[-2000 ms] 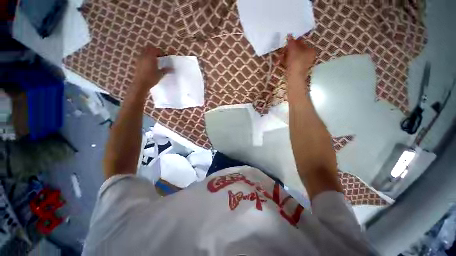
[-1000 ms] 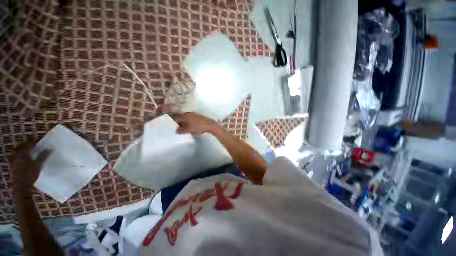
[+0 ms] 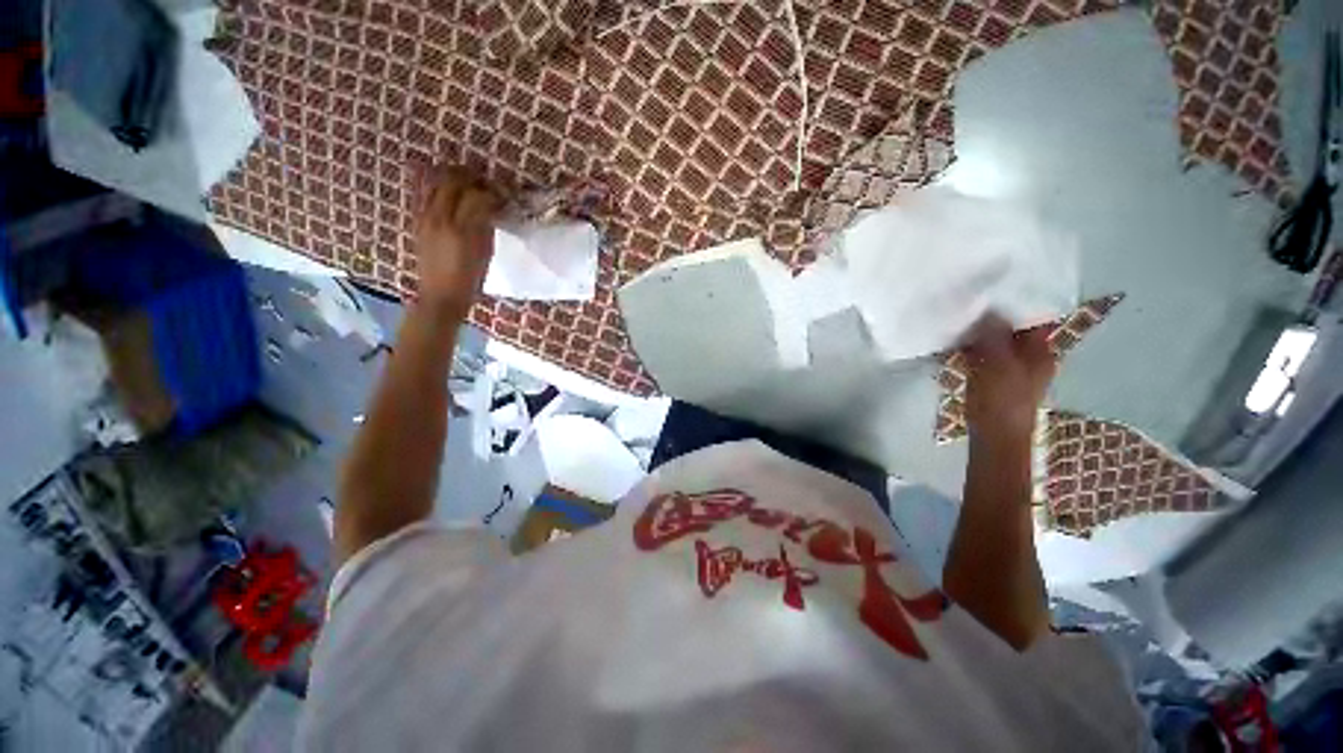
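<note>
The brown-red lattice fabric (image 3: 692,133) covers the far and left side of the table. My left hand (image 3: 460,228) is on it, fingers curled at a bunched fold that lies over the far part of a small white paper piece (image 3: 545,265). My right hand (image 3: 1009,365) is at the near edge of a larger white paper piece (image 3: 957,272), fingers closed on that edge. The paper is blurred. The fingertips of both hands are partly hidden.
Black-handled shears (image 3: 1302,228) lie at the far right, near a metal plate (image 3: 1278,368) and a large roll (image 3: 1267,544). A fabric piece (image 3: 1127,478) lies near the right front. A dark object (image 3: 118,66) is at the upper left. Blue crates (image 3: 206,346) stand on the floor at left.
The view swung right and back. My right hand has moved the larger paper from the fabric to the pale sheets at right. A fabric fold now covers part of the small paper by my left hand.
</note>
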